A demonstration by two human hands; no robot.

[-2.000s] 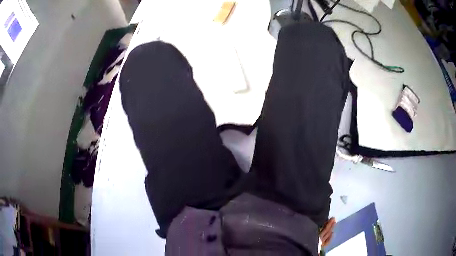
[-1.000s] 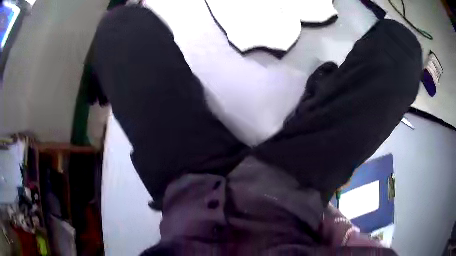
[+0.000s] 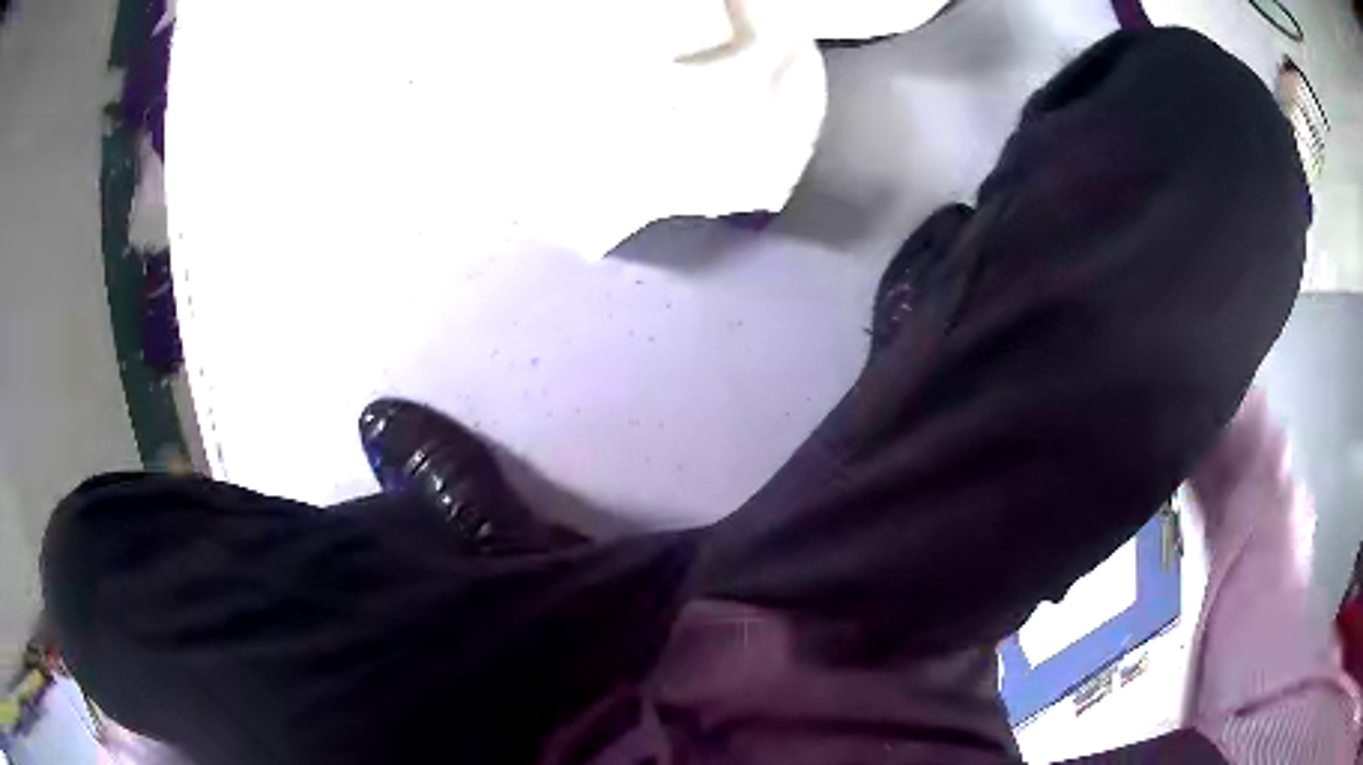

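Observation:
The white paper pattern (image 3: 508,135) lies at the top of the view on the pale table (image 3: 643,374). A thin dark purple fabric edge (image 3: 762,220) shows under its curved lower rim. My dark-trousered legs are spread across the table, with a black shoe beside each leg. A pink ribbed sleeve (image 3: 1271,598) shows at the lower right, beside my right knee. My right hand cannot be made out at its end. My left hand is not in view; only a small pale pink patch shows at the lower left edge.
A blue clipboard (image 3: 1099,620) with white paper lies at the lower right, partly behind my right thigh. A striped item (image 3: 1305,120), partly hidden by my right knee, and a thin cable loop (image 3: 1278,18) are at the upper right. Purple scraps (image 3: 157,314) lie beyond the table's left edge.
My left leg has swung outward and down to the left, and both shoes now show. The pattern's curved edge sits lower in view. The pink sleeve has risen at the right.

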